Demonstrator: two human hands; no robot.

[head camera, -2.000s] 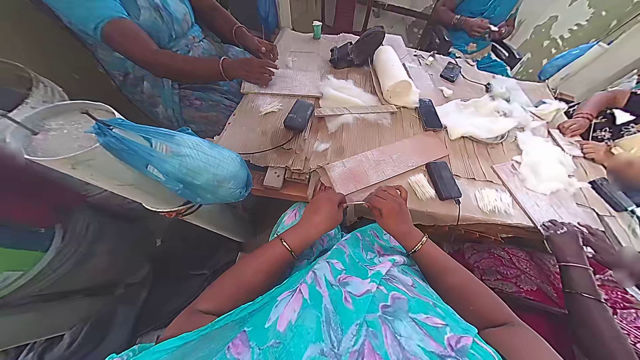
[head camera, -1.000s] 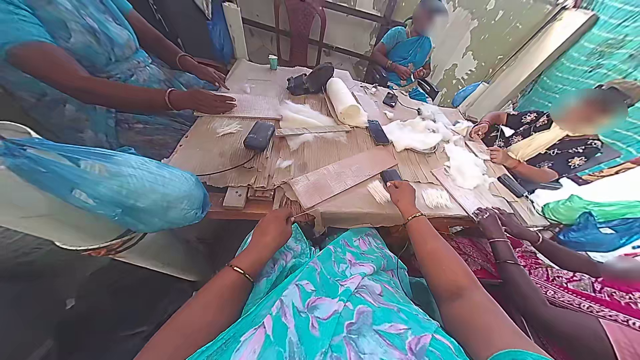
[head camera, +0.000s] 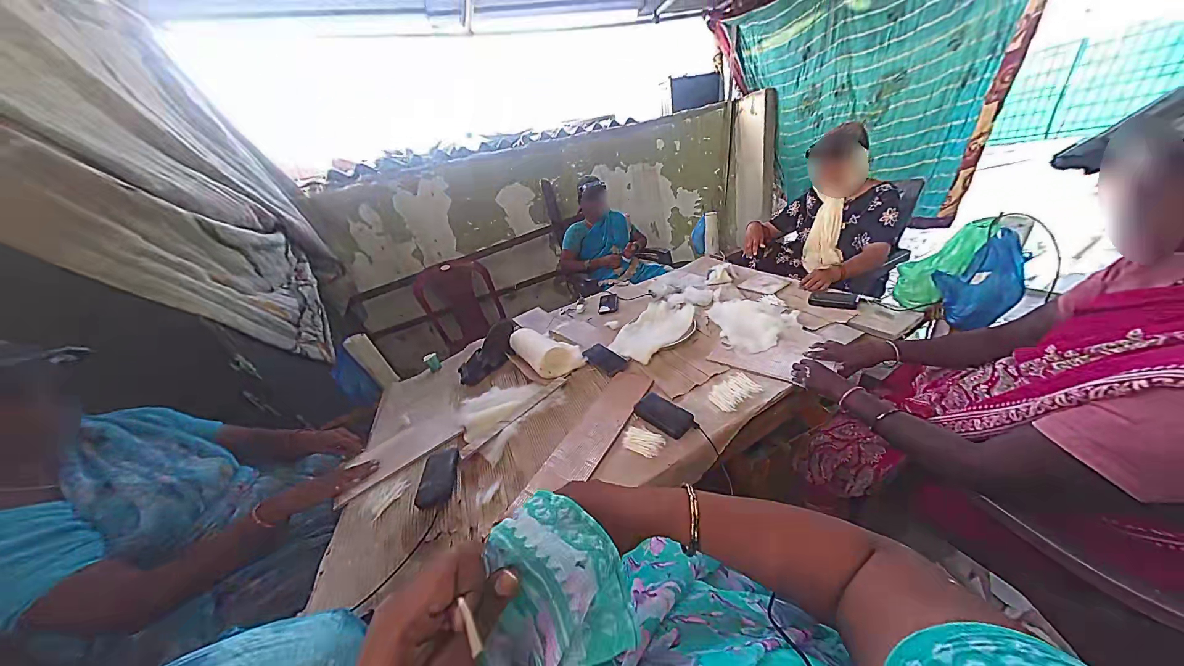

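My left hand (head camera: 435, 601) is low in the view, with a thin pale stick (head camera: 470, 631) between thumb and fingers. My right hand (head camera: 592, 504) reaches across to the table's near edge; its fingers are hidden behind a raised fold of turquoise floral cloth (head camera: 564, 578). Just beyond that fold lies a long pale board (head camera: 592, 430) on the corrugated cardboard table cover (head camera: 523, 444). Right of the board are a black case (head camera: 664, 415) with a cable and bundles of short white cotton wicks (head camera: 643, 441). Fluffy white cotton (head camera: 654, 330) lies farther back.
A cotton roll (head camera: 546, 353) and another black case (head camera: 437, 478) rest on the table. Co-workers sit at the left, right and far side, one with hands on a board (head camera: 772, 356) at the right. A maroon plastic chair (head camera: 458, 301) stands behind the table.
The view has swung upward. My right hand has left the black case it was touching one second ago and is now at the cloth. The fold of cloth has been raised in front of it.
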